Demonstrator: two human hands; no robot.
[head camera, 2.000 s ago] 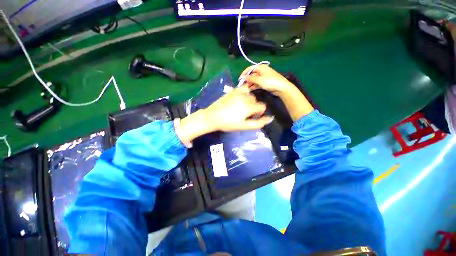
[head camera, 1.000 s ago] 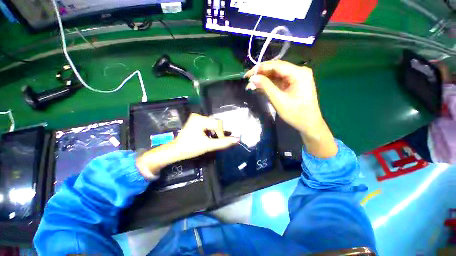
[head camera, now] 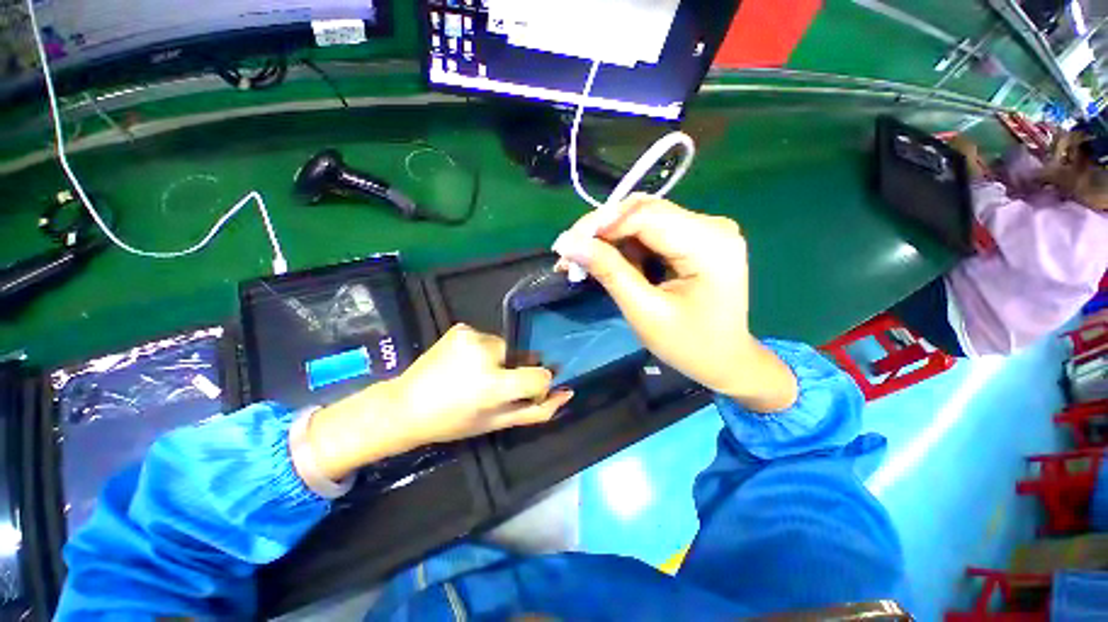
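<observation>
A black tablet point(head camera: 588, 345) is tilted up over the foam tray point(head camera: 471, 289), its screen partly covered by my hands. My left hand point(head camera: 425, 399) grips its left edge. My right hand point(head camera: 680, 286) pinches the plug end of a white cable point(head camera: 576, 134) at the tablet's upper edge. I cannot tell if the plug is in. To the left, another tablet point(head camera: 273, 318) lies in a tray, showing a blue battery icon; a second white cable point(head camera: 167, 253) ends at its top edge.
Film-covered tablet point(head camera: 134, 401) at left. Black barcode scanner point(head camera: 352, 182) behind the trays, beside a second scanner point(head camera: 43, 273). Monitors point(head camera: 547, 55) stand at the back. At right, a person in pink point(head camera: 1033, 249) is by a dark tray point(head camera: 921, 182); red stool point(head camera: 893, 358) below.
The tablet that lay in its tray slot is now lifted and tilted. My left hand has closed on its edge, and my right hand has brought the cable end to its upper edge. The view has shifted right.
</observation>
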